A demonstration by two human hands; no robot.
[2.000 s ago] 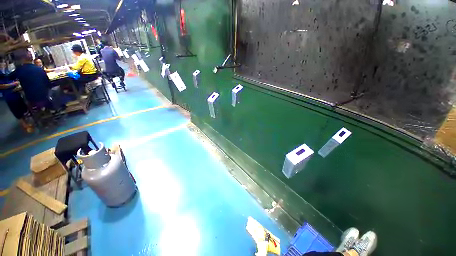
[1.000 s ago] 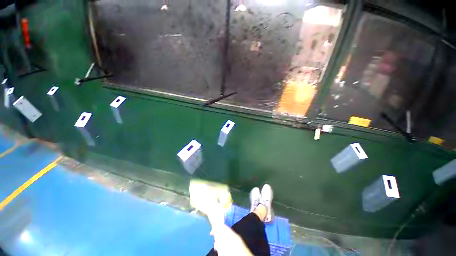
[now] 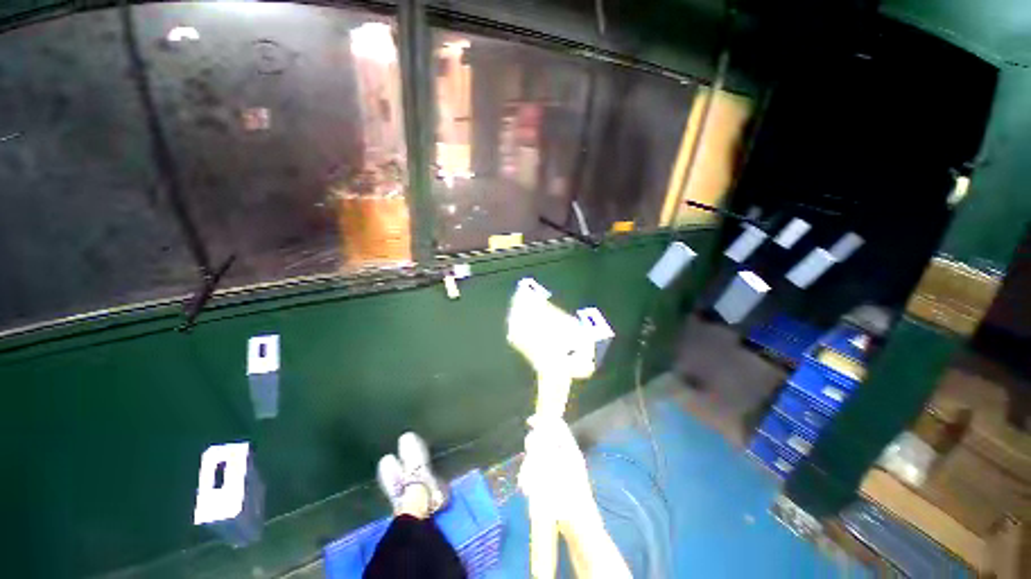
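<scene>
One arm, which looks like my right, reaches up from the bottom edge; arm and hand are badly overexposed. My right hand appears closed around the short handle of a wide flat pale tool. The tool head is raised in front of the green wall. It overlaps two hanging white-grey housings, one behind its top edge and one housing at its right; contact cannot be told. Two more housings hang at the left, a nearer one and a smaller one. My left hand is not in view.
Several housings hang at the right before a dark opening. My light shoes are beside a blue crate. Thin hoses lie on the blue floor. Stacked blue crates, a green post and cardboard are at the right.
The view has swung right, from the aisle to the dark opening and post. The tool has risen from low by the crate to in front of the hanging housings.
</scene>
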